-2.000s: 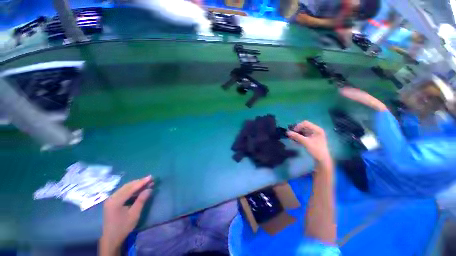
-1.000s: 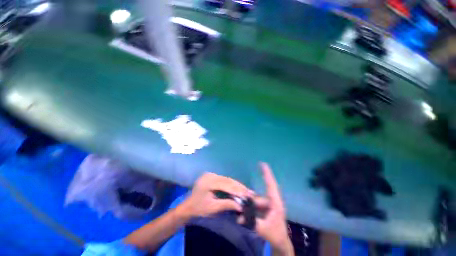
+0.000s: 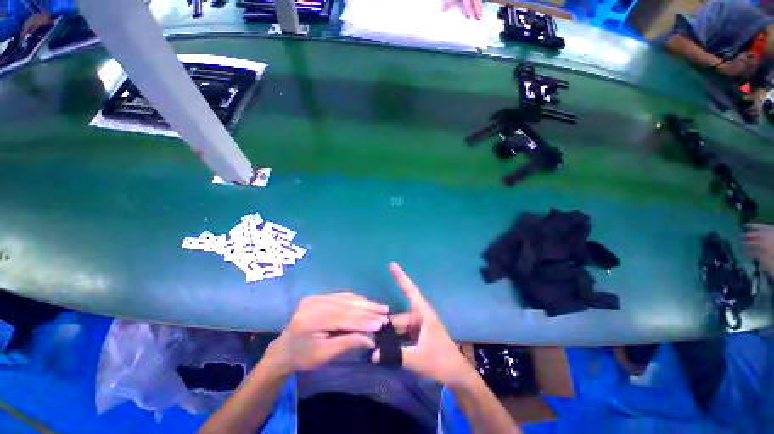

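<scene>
My left hand (image 3: 327, 332) and my right hand (image 3: 429, 343) meet at the near edge of the green bench. Between their fingers they hold a short black strap (image 3: 389, 345), which hangs down over the right fingers. My right index finger points up. Whether a small pale piece is also held is hidden by the fingers. A loose pile of white slotted plates (image 3: 253, 247) lies on the bench ahead to the left. A heap of black straps (image 3: 547, 258) lies ahead to the right.
A slanting grey post (image 3: 182, 102) stands on the green bench. Behind it lies a black-filled tray (image 3: 252, 68). Black bracket assemblies (image 3: 528, 140) lie farther off. Below the edge are an open carton (image 3: 553, 373) and a clear plastic bag (image 3: 127, 360). People work at right and far side.
Both hands, earlier apart with the right at the strap heap, came together and stay together around the black strap. The view swung left, then partly back right, and is sharper now.
</scene>
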